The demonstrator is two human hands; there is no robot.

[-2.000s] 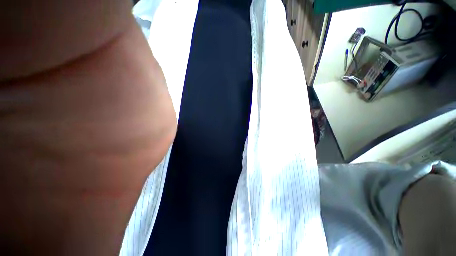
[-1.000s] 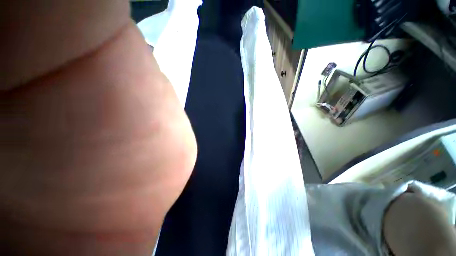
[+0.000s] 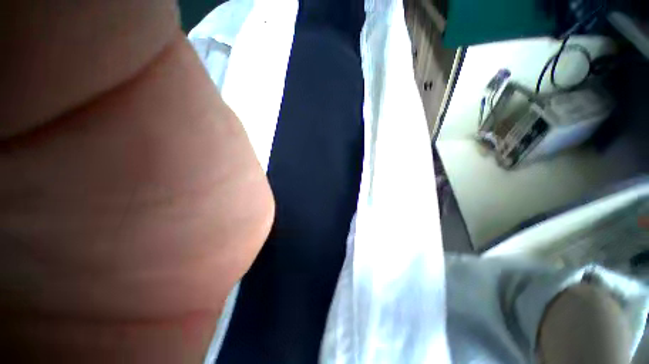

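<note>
Bare skin very close to the lens fills the left side. It looks like the heel and wrist of my left hand (image 3: 135, 206). Its fingers are outside the picture, so I cannot tell whether it holds anything. At the lower right a pale sleeve (image 3: 477, 302) ends at a bare forearm (image 3: 585, 327), cut off by the bottom edge. My right hand is not visible. The wearer's open white coat (image 3: 398, 213) and dark clothing (image 3: 313, 142) fill the middle. No worked-on object shows in a hand.
On a pale tabletop (image 3: 491, 206) at the right stands a blurred light-coloured boxy device (image 3: 562, 124) with a front frame. A black cable (image 3: 569, 67) coils behind it. A green surface (image 3: 491, 21) is above. Light drawers with dark knobs (image 3: 428, 85) stand beside the coat.
The right-side tabletop and device first shifted down and left in view, then back up and right. The skin at the left bulged further inward, then drew back slightly.
</note>
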